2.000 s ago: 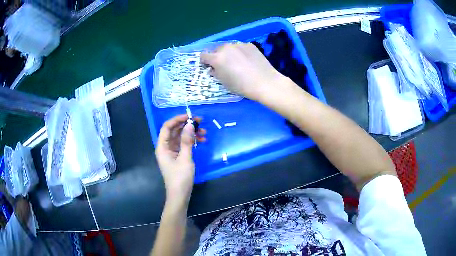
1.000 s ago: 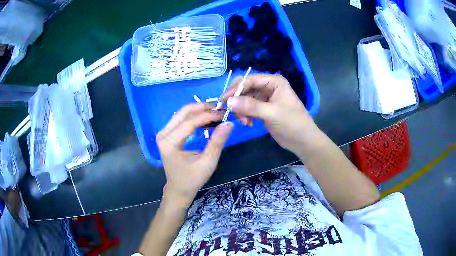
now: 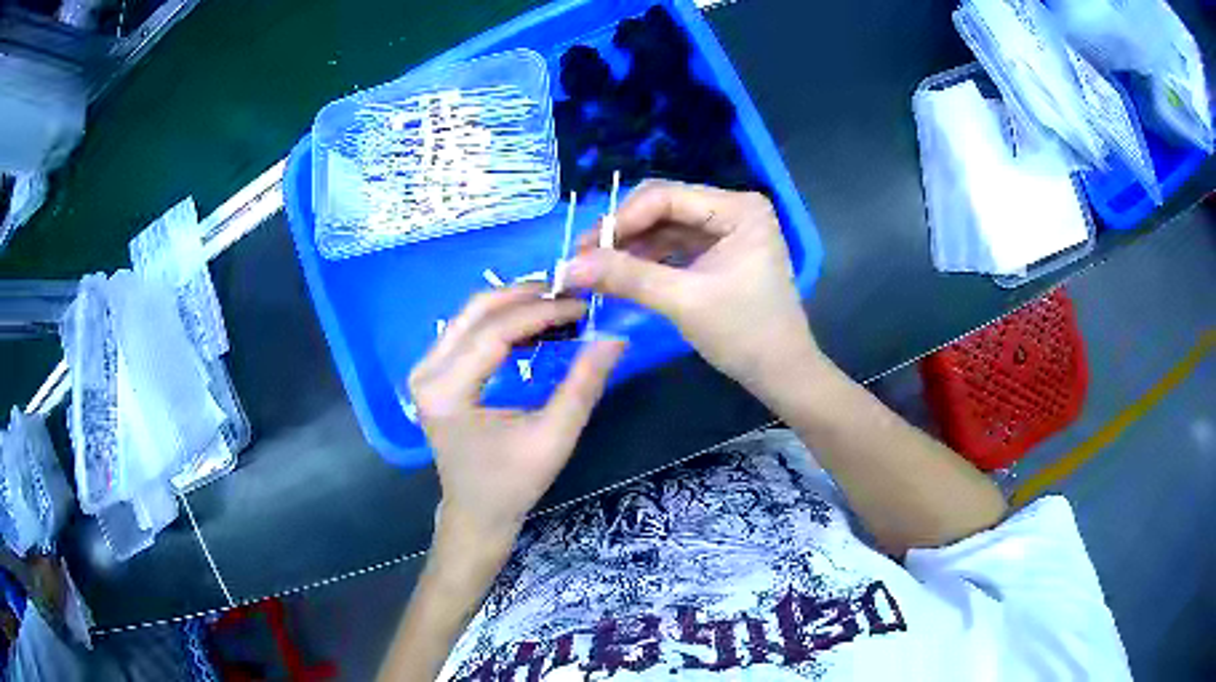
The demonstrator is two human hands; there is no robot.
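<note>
My left hand (image 3: 500, 380) is shut on a black housing (image 3: 563, 328), mostly hidden by the fingers, with a white wire lead (image 3: 566, 240) standing up from it. My right hand (image 3: 707, 267) pinches a second white wire lead (image 3: 608, 229) just beside the first; its thin lower end points down to the left fingers. I cannot tell whether it has entered the housing. Both hands are over the blue tray (image 3: 350, 386). Short white sleeves (image 3: 526, 368) lie on the tray floor. A clear parts box (image 3: 434, 149) of leads and a pile of black housings (image 3: 640, 100) are in the tray.
Clear boxes with white strips and bags stand left (image 3: 147, 386) and right (image 3: 1000, 187) of the tray on the dark worktop (image 3: 320, 513). A small blue bin (image 3: 1147, 173) is at far right, a red stool (image 3: 1007, 380) below. A person's arm (image 3: 54, 600) shows at lower left.
Since two seconds ago my right hand has come from the parts box to my left hand with a lead. In the last second both hands stayed close together; the view shifted slightly.
</note>
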